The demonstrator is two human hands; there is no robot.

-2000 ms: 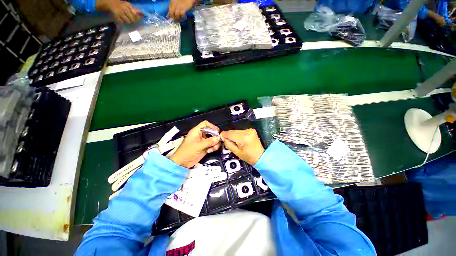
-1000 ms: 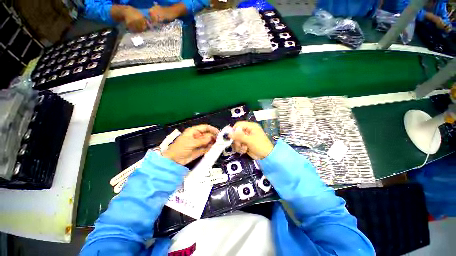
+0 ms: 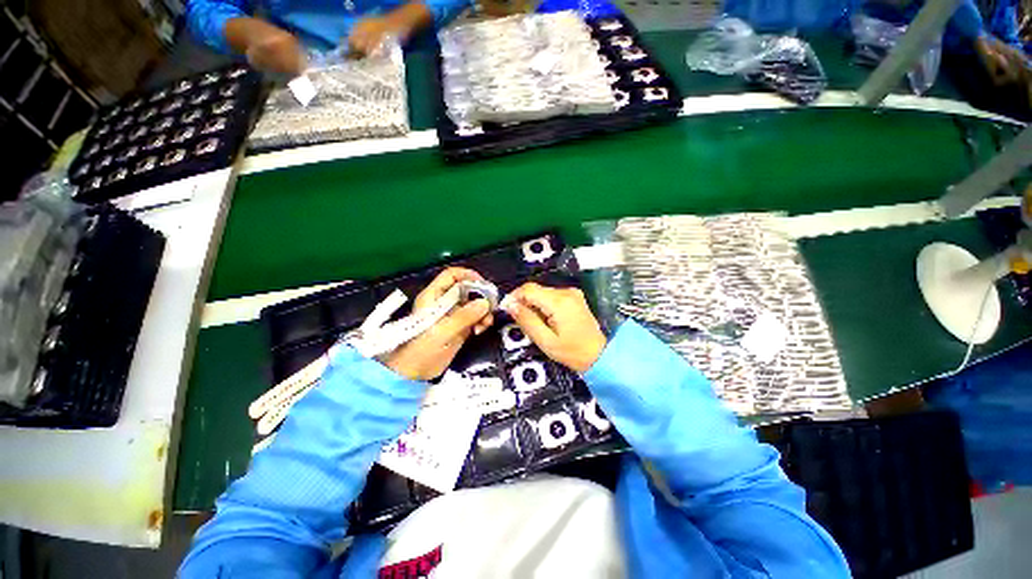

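Note:
My left hand holds a watch head with a pale strap half between thumb and fingers, above the black component tray. My right hand is beside it, thumb and forefinger pinched at the watch head's right side; what they pinch is too small to tell. Several watch heads sit in pockets at the tray's right. Strapped watches, long pale strips, lie piled at the tray's left, partly behind my left sleeve. A paper slip and a few pale strap halves lie on the tray below my hands.
A bag of straps lies right of the tray, with a white fan beyond. Stacked trays stand on the left side table. Across the green belt are more trays, strap bags and people's hands.
One second ago the watch head showed its dark centre with a pale strap pointing down toward me. Now it is turned in my left hand, and my right fingers have re-gripped at its side.

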